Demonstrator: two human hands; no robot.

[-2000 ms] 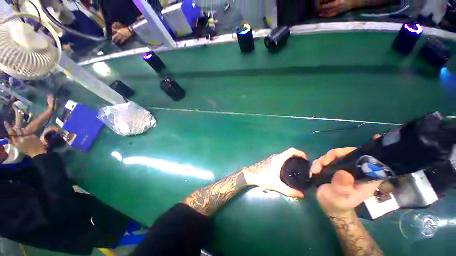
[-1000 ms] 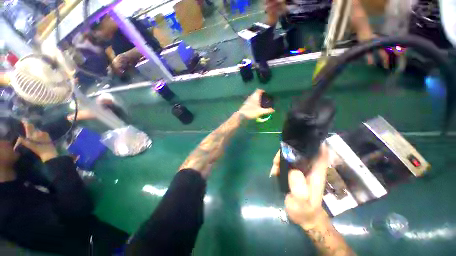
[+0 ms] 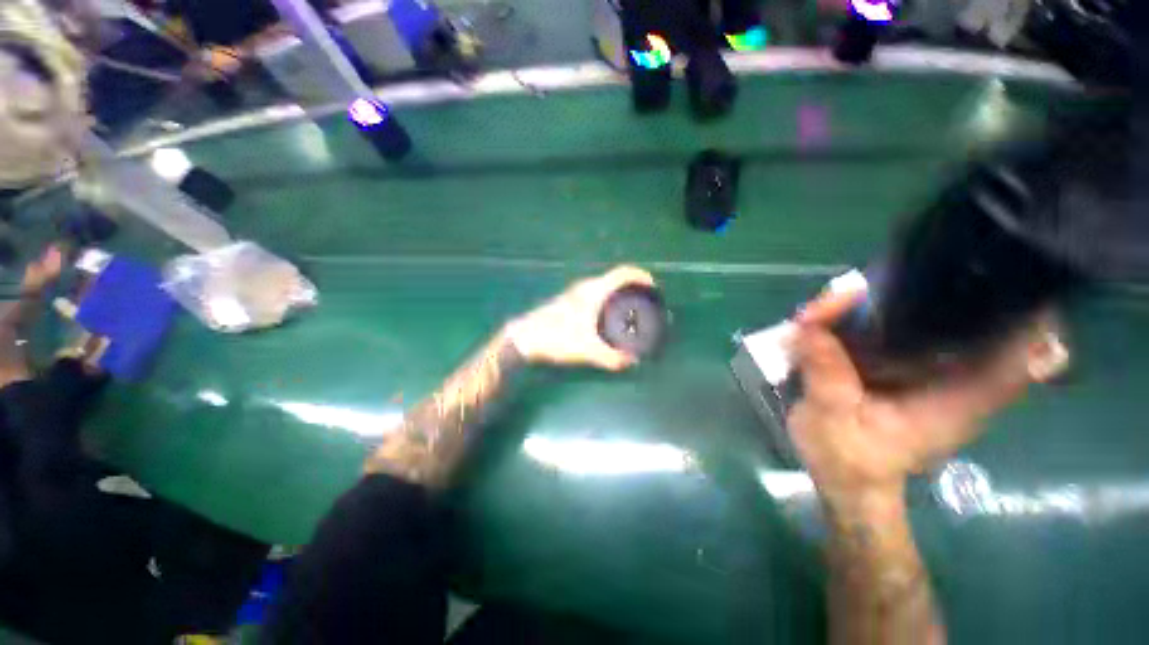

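My left hand [image 3: 573, 325] grips a black cylindrical unit [image 3: 633, 323] near the middle of the view, its round recessed end facing me. My right hand [image 3: 869, 416] is wrapped around the large black screwdriver [image 3: 989, 258] at the right, apart from the unit. The tool is blurred and its bit cannot be made out. Behind my right hand is the pale screw feeder [image 3: 766, 358], mostly hidden by the hand and tool. A clear plastic part [image 3: 965, 488] lies on the belt at the lower right.
The green belt [image 3: 504, 214] carries a dark unit [image 3: 713, 189] beyond my left hand and several units along the far edge, some glowing. A clear bag [image 3: 240, 287] and a blue box [image 3: 126, 315] are at left. Another person's arm [image 3: 44, 271] is at far left.
My left hand went out to a unit on the far side and is now back nearer with a unit in it. A dark unit now lies beyond it. The screwdriver has swung to the right.
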